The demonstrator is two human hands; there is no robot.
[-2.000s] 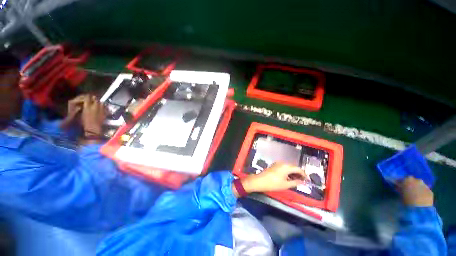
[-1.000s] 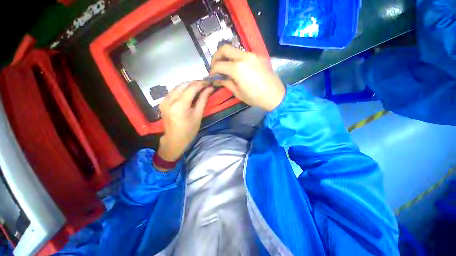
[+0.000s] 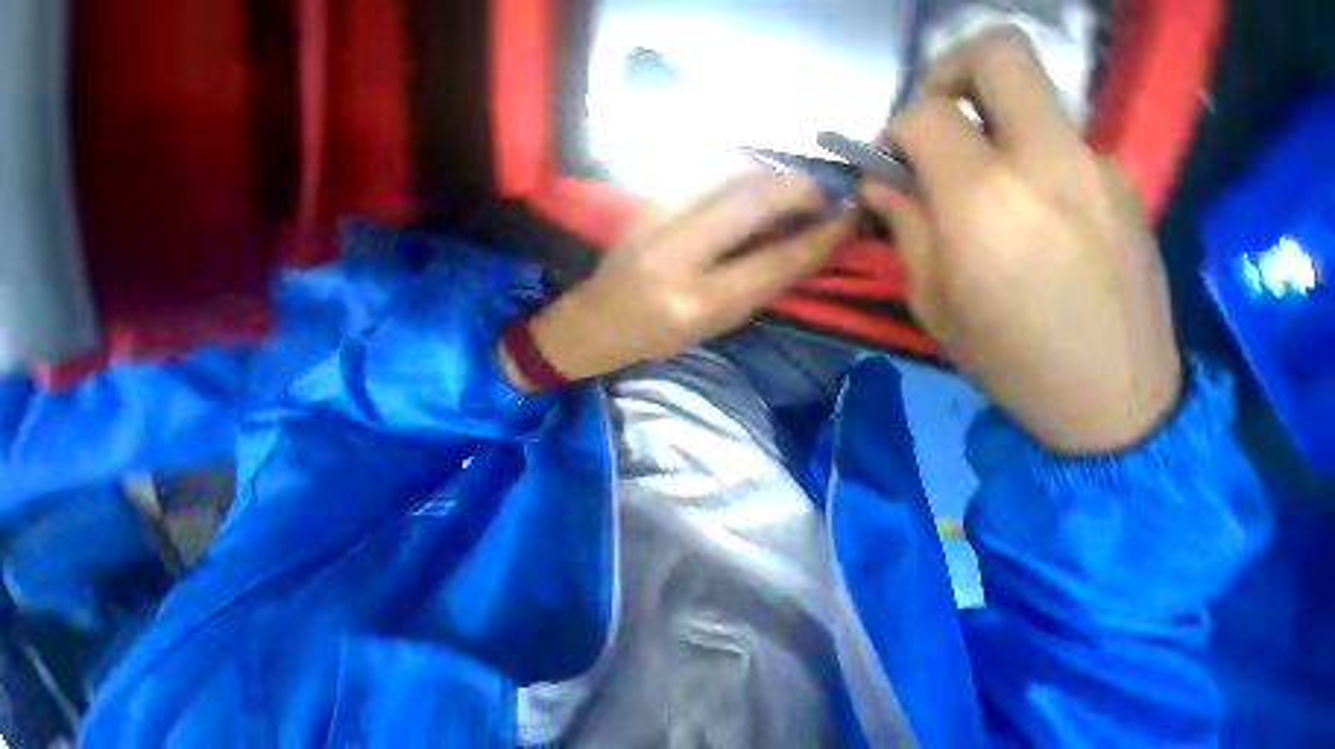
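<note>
My left hand pinches a small dark bluish component over the front edge of the tablet. My right hand holds thin dark-grey metal tweezers with their tip up beside the component; whether they touch is blurred. The open-backed tablet lies beyond my hands. Its silver-white battery glares, with a small dark pad on it. The red-orange holding frame surrounds it, cut off by the top edge. My right hand hides much of the board end.
Red frames are stacked at the left, with a white frame at the far left edge. A blue parts bin is at the right. Another blue sleeve shows at the lower left.
The view has moved closer and turned, so the tablet now sits at the top. Both hands stay close together at the small component. The tweezers now show between them.
</note>
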